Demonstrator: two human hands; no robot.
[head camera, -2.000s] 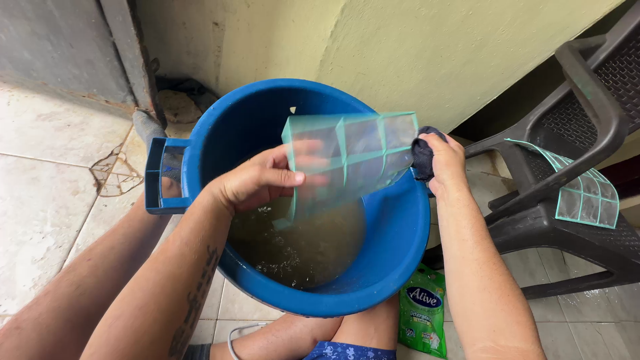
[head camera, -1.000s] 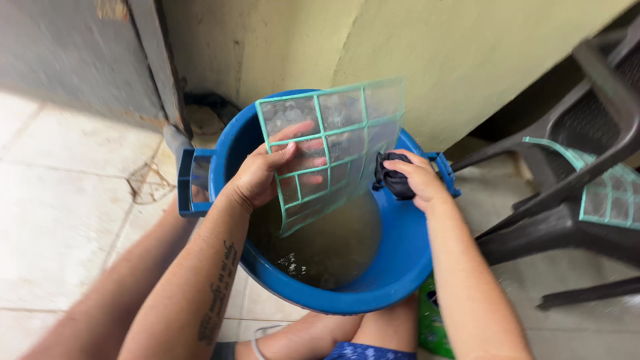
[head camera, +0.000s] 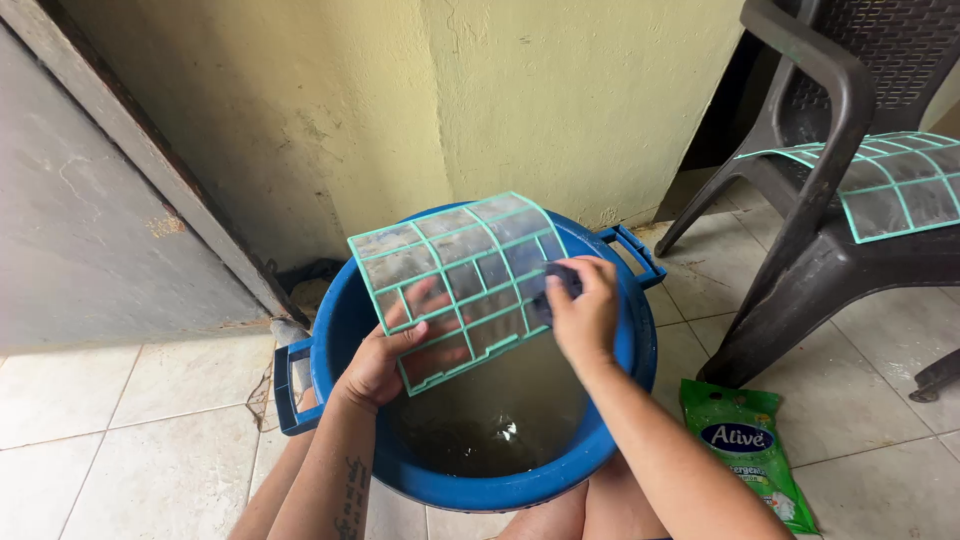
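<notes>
My left hand (head camera: 397, 352) grips a curved mesh air filter with a green plastic frame (head camera: 480, 277) at its lower left; the thumb is in front and the fingers show through the mesh from behind. A dark, bunched cloth (head camera: 559, 291) is in my right hand (head camera: 589, 304), against the filter's right side. The filter is tilted above a blue plastic tub (head camera: 517, 491) with two side handles. Murky water (head camera: 487, 420) lies in the tub, between my legs.
A second green-framed mesh filter (head camera: 900, 184) rests on the seat of a dark plastic armchair (head camera: 810, 270) at the right. On the tiled floor (head camera: 165, 420) lies a green Alive detergent bag (head camera: 742, 450). A yellow wall (head camera: 525, 97) and a grey metal door (head camera: 112, 202) stand behind the tub.
The held filter has turned so that its gridded face shows broadly. My right hand has brought the cloth from beside the filter onto its right side.
</notes>
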